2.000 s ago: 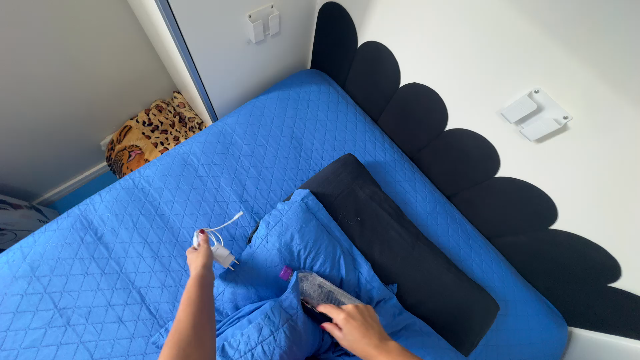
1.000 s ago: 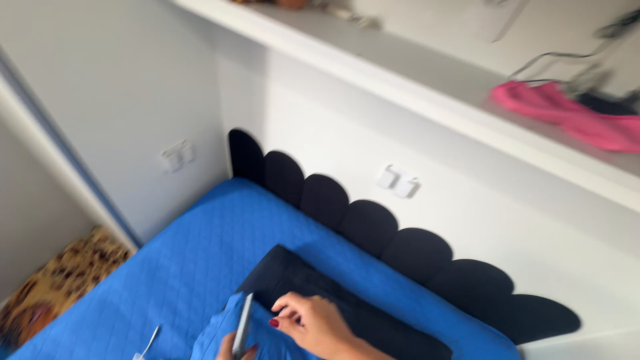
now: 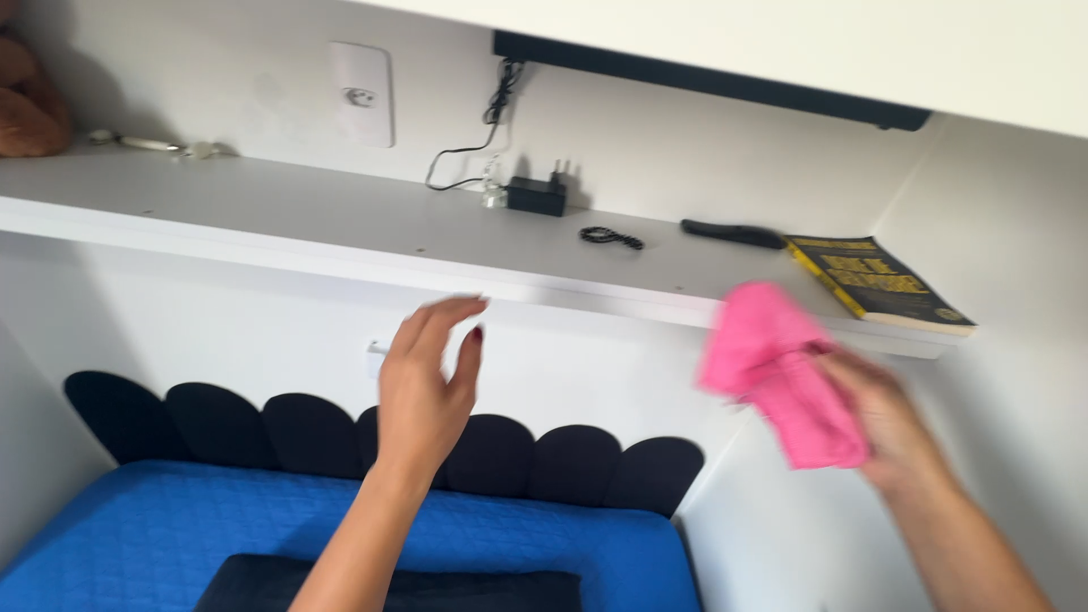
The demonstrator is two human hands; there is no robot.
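My right hand (image 3: 875, 408) grips a bunched pink cloth (image 3: 778, 374) in front of the shelf edge, at the right of the view. Raised before the wall just below the shelf (image 3: 340, 208), my left hand (image 3: 429, 374) has its fingers curved and apart, holding nothing. On the shelf lie a black power adapter (image 3: 536, 195) with its prongs up, a small clear object (image 3: 494, 194), a dark beaded loop (image 3: 610, 237), a black elongated object (image 3: 733, 233) and a black and yellow book (image 3: 880, 282).
A wall socket (image 3: 361, 95) and a hanging black cable (image 3: 501, 93) are behind the shelf. A brown plush-like item (image 3: 30, 102) stands far left, near a slim white object (image 3: 149, 144). Below are the blue bed (image 3: 340, 510), a dark pillow (image 3: 484, 591) and a black scalloped headboard (image 3: 310, 433).
The view has swung up and right to the shelf. The pink cloth, lying on the shelf one second ago, is now in my right hand. My left hand has risen from the bed.
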